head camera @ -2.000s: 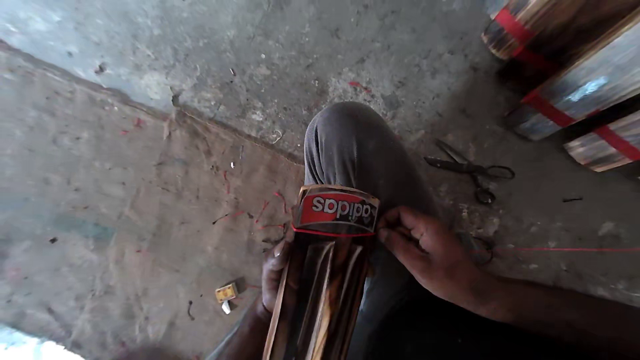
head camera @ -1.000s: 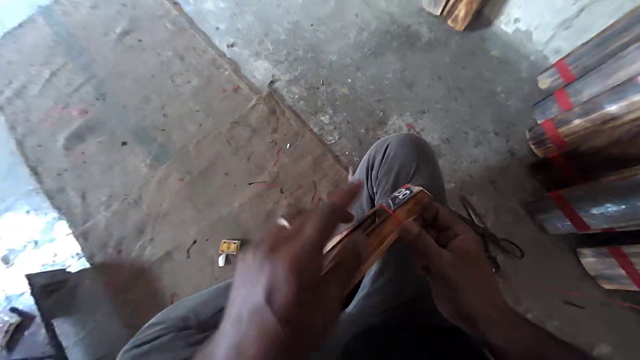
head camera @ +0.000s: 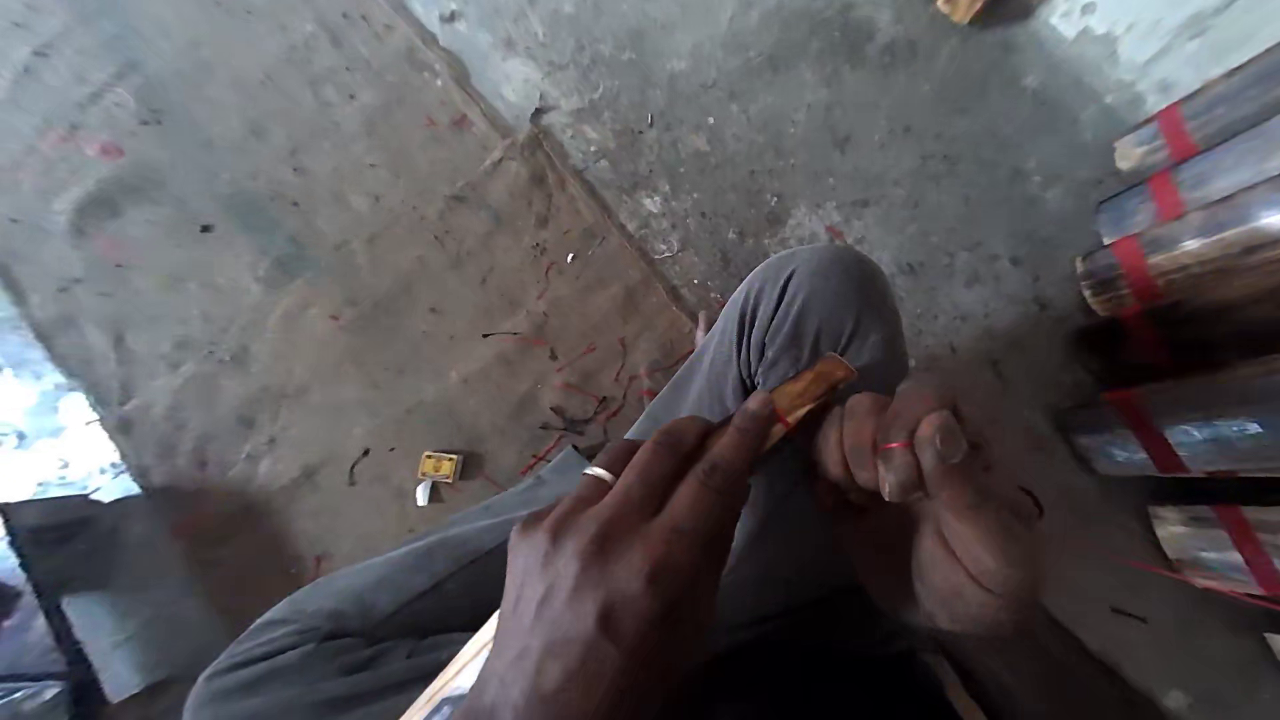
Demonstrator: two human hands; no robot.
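Observation:
A wooden piece [head camera: 815,390] with a red thread around it lies over my raised knee, its far end pointing up and right. My left hand [head camera: 640,530], with a ring on one finger, grips it from above and hides most of its length. Close to its right side, my right hand [head camera: 910,470] is curled in a fist, with red thread [head camera: 895,445] across one finger. A pale edge [head camera: 455,670] shows below my left hand; whether it belongs to the same piece I cannot tell.
Several wooden bundles with red bands [head camera: 1180,235] lie at the right. On the mat [head camera: 330,330] at the left are a small yellow matchbox [head camera: 440,466], a white scrap [head camera: 424,492] and red and black thread ends [head camera: 580,415]. A bare floor strip [head camera: 800,110] runs behind my knee.
The end with the printed label faced the camera two seconds ago; now a plain wooden side shows. My left hand has come over the piece, and my right fingers have curled into a fist.

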